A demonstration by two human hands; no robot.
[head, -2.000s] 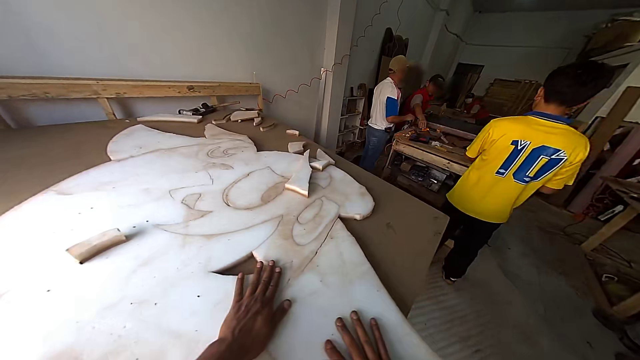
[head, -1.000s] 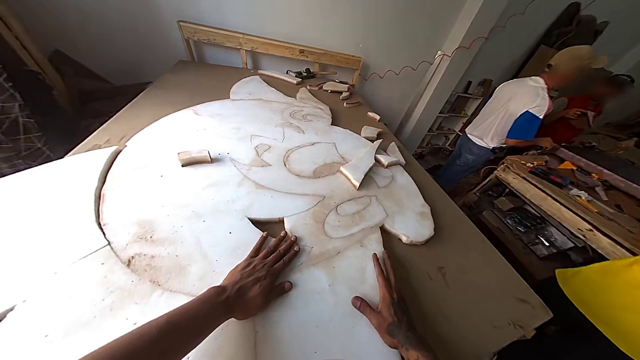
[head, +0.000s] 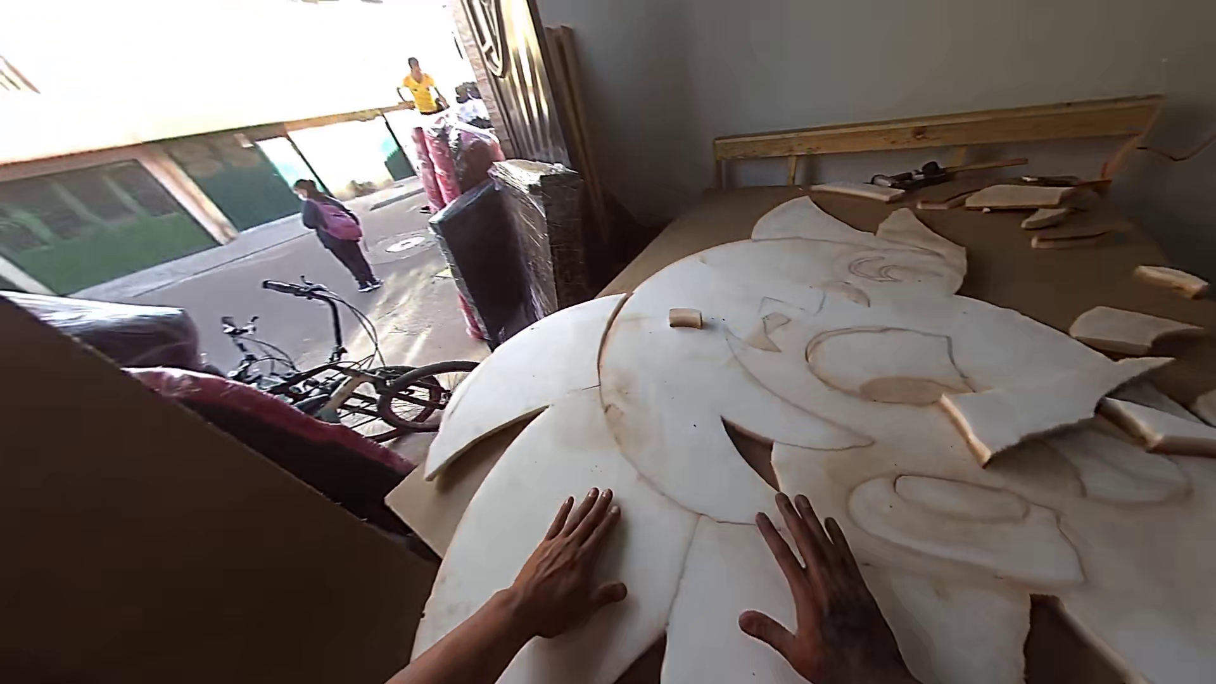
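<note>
My left hand [head: 568,568] lies flat with spread fingers on a large white foam cutout [head: 665,408] that bears drawn and cut curved lines. To its right, my right hand [head: 822,594] also rests palm down on the foam, fingers apart, its fingertips just below a dark pointed gap. Neither hand holds anything. A small foam block [head: 685,318] sits on the cutout farther off, and a jagged foam offcut [head: 1045,404] lies across its right part.
More foam offcuts [head: 1021,197] and a dark tool [head: 910,177] lie on the brown table [head: 1007,275] near a wooden rail [head: 940,131]. Past the left edge are a bicycle [head: 351,380], wrapped items [head: 541,237] and a person [head: 337,233] on the street. A brown panel [head: 190,532] stands at left.
The view has swung far left, bringing the street in. My left hand has moved away from the dark pointed gap to the foam left of it; my right hand is now below that gap.
</note>
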